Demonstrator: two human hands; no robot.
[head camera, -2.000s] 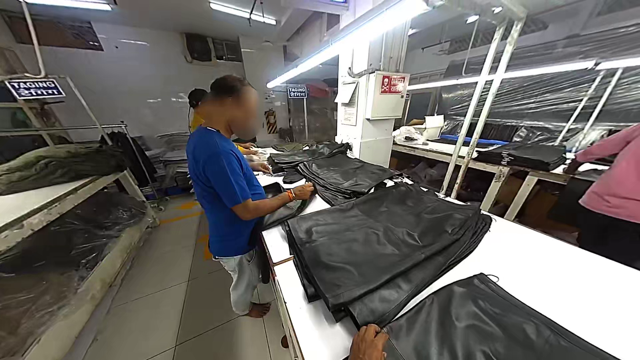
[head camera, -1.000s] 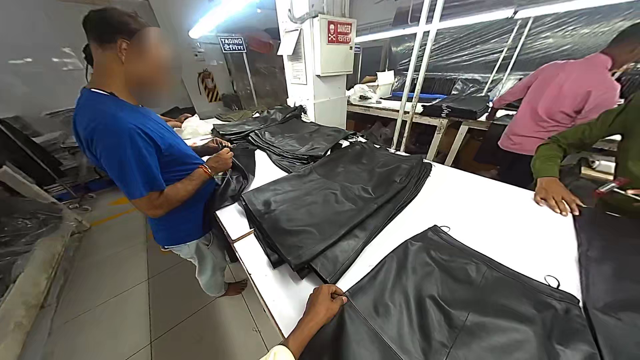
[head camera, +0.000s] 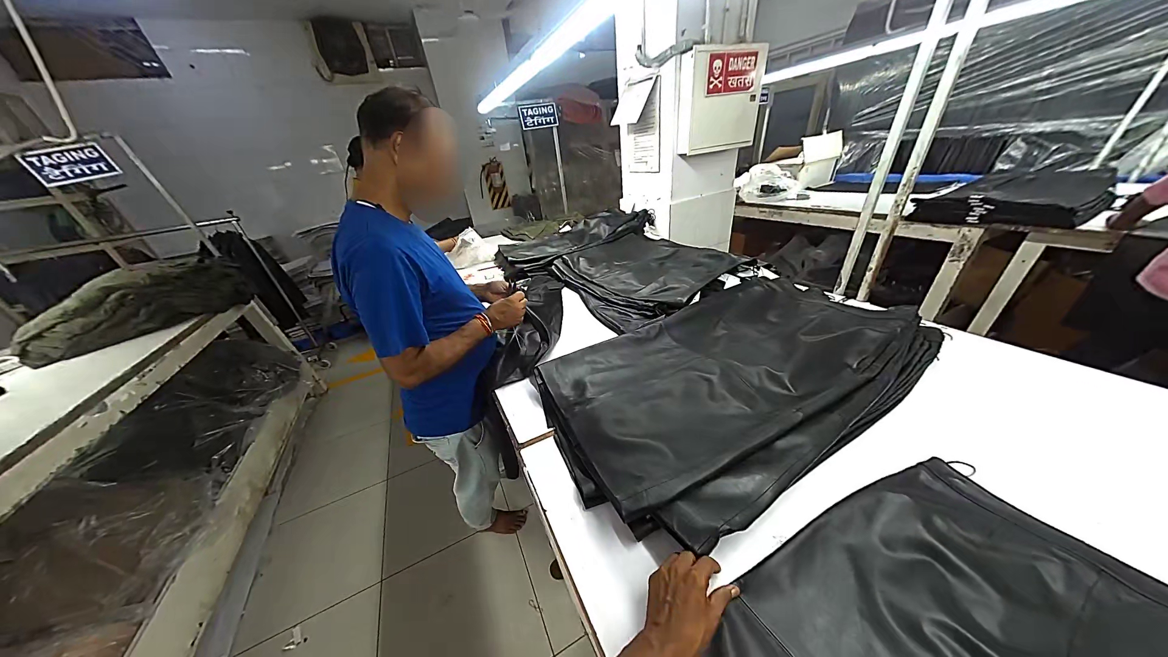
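My left hand (head camera: 680, 607) is at the bottom centre, over the near edge of the white table (head camera: 1022, 411). Its fingertips meet the lower corner of a stack of black leather-like garments (head camera: 721, 383). The thumb touches the edge of a nearer black leather-like garment (head camera: 922, 566), which lies flat at the bottom right and has a thin loop at its top edge. Whether the fingers pinch either one is not clear. My right hand is out of view.
A person in a blue shirt (head camera: 401, 292) stands at the table's left side, handling black material. More black garments (head camera: 648, 269) lie farther along the table. A side table (head camera: 119, 374) is at the left, metal posts (head camera: 903, 164) at the back right. Another person's arm (head camera: 1141, 205) shows at the right edge.
The view has swung left since one second ago, and the green-sleeved person at the right is out of frame. My left hand now touches the stack's lower corner; one second ago it was at the nearer garment's edge.
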